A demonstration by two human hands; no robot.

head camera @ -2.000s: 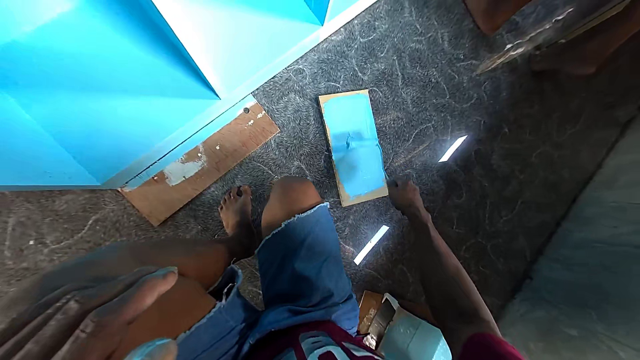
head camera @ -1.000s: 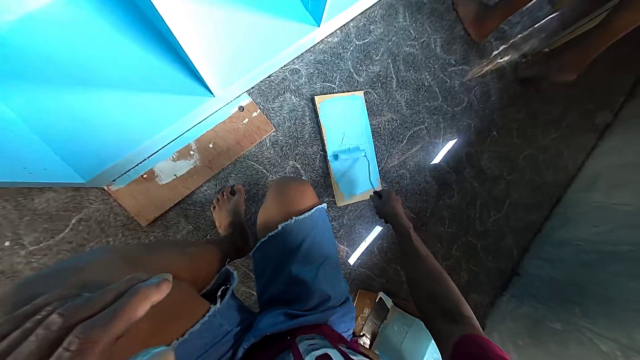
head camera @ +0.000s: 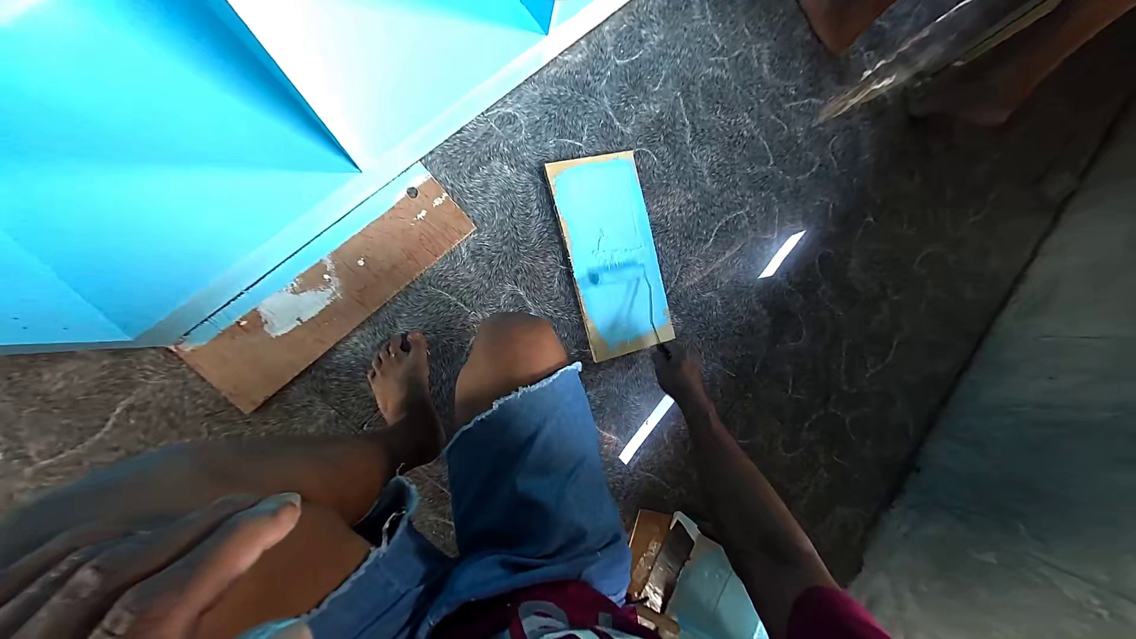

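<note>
My right hand point(head camera: 679, 368) is closed on the dark handle of a paint roller point(head camera: 619, 271). The roller's head lies on a rectangular wooden board point(head camera: 652, 342) whose face is mostly coated in light blue paint; its thin wire frame runs down to my hand at the board's lower right corner. My left hand point(head camera: 142, 568) is at the lower left, near my thigh, fingers extended and partly out of view. Whether its fingers are spread around anything cannot be told. Beside my right forearm, close to my shorts, stands a light blue container point(head camera: 714, 590).
A blue painted panelled structure point(head camera: 293, 106) fills the upper left, with a plywood strip point(head camera: 346, 293) along its edge. The floor is patterned grey. At the upper right are another person's bare legs point(head camera: 1056, 53) and a worn board point(head camera: 941, 58). A grey surface point(head camera: 1029, 417) borders the right.
The roller head has shifted on the painted board; two seconds ago it lay around the board's middle. My right hand stays at the board's lower right corner.
</note>
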